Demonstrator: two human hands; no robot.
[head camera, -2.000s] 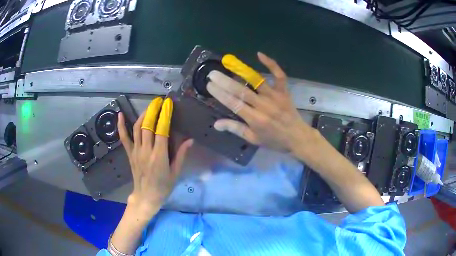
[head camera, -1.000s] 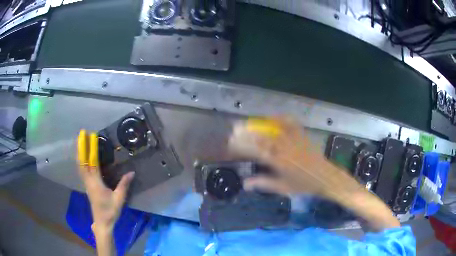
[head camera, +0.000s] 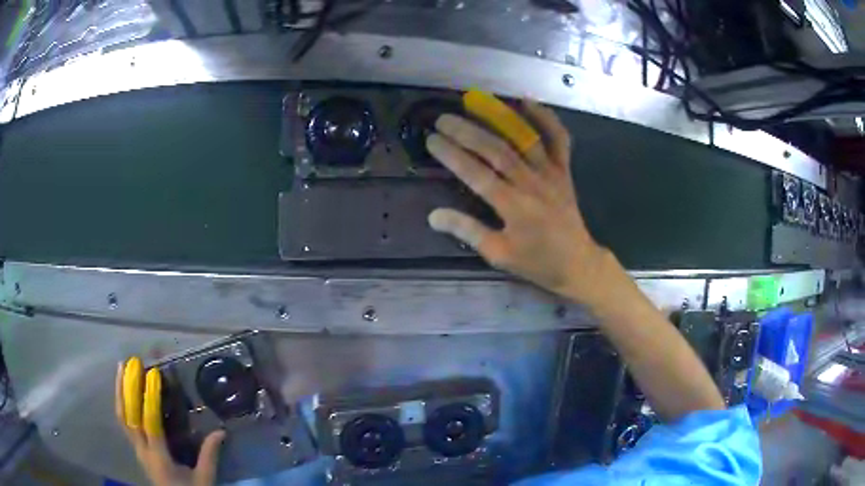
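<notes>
A dark fixture with two round black speaker units lies on the green conveyor belt. My right hand is over its right half, fingertips on the right unit and thumb on the plate; the hand hides the right edge. My left hand, with two yellow finger cots, holds the left side of a tilted fixture on the bench; its fingers partly cover the left unit. A third fixture lies untouched at the front edge of the view, its two units upward and its lower part cut off.
A silver conveyor rail runs between belt and bench. Waiting fixtures stand at the right, partly behind my forearm. A blue bin holds a white bottle. More fixtures are far right on the belt. Black cables hang behind.
My right hand has left the fixture it was over on the bench and reached forward onto the one on the belt. My left hand has moved to the left fixture's outer side. The view has shifted forward.
</notes>
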